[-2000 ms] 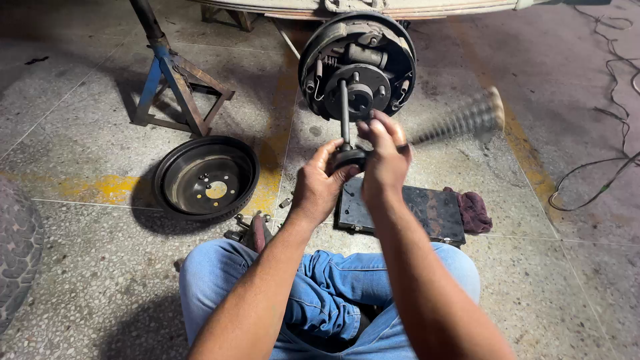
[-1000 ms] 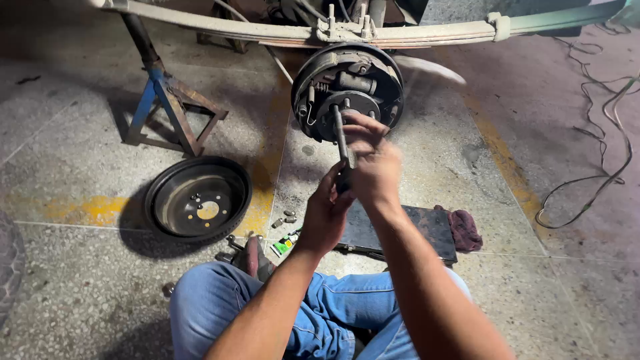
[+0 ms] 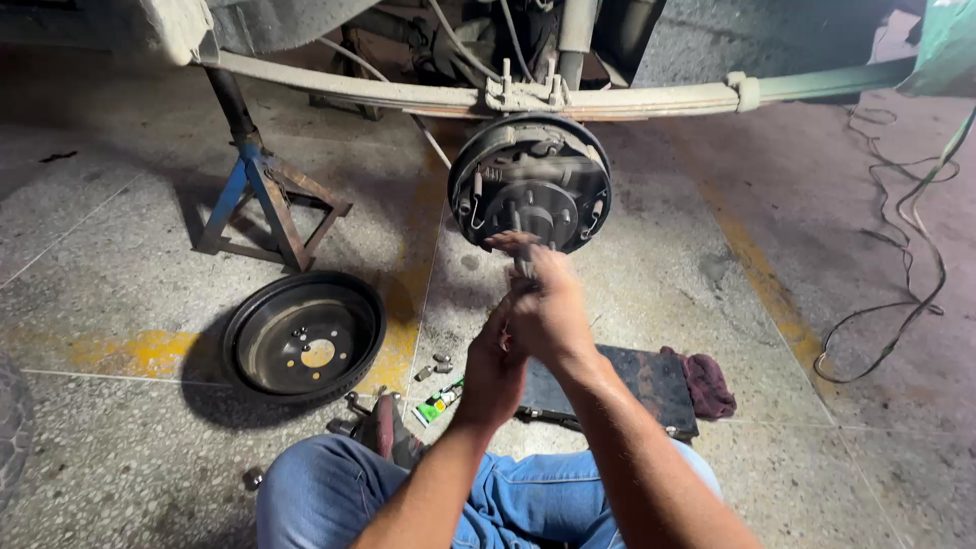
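My left hand [image 3: 496, 366] is closed round the lower part of a dark metal rod-like part [image 3: 524, 263], mostly hidden by the fingers. Blurred by motion, my right hand [image 3: 550, 305] lies over the part's upper portion; whether it grips is unclear. Just beyond both hands is the drum brake assembly [image 3: 499, 145], its wheel hub [image 3: 531, 200] and studs exposed. A removed brake drum [image 3: 305, 335] lies on the floor at the left, with small nuts in it.
A blue jack stand [image 3: 263, 191] stands at the left under the leaf spring [image 3: 648, 103]. Near my knees are a black case [image 3: 640, 381], a dark red cloth [image 3: 709, 385], a green tube [image 3: 436, 404] and several lug nuts [image 3: 425, 373]. A cable [image 3: 934, 267] lies at the right.
The view has tilted up. Two seconds ago a blurred, ridged tapered thing stuck out to the right of my right hand; it no longer shows. My right hand has moved over the part's upper portion.
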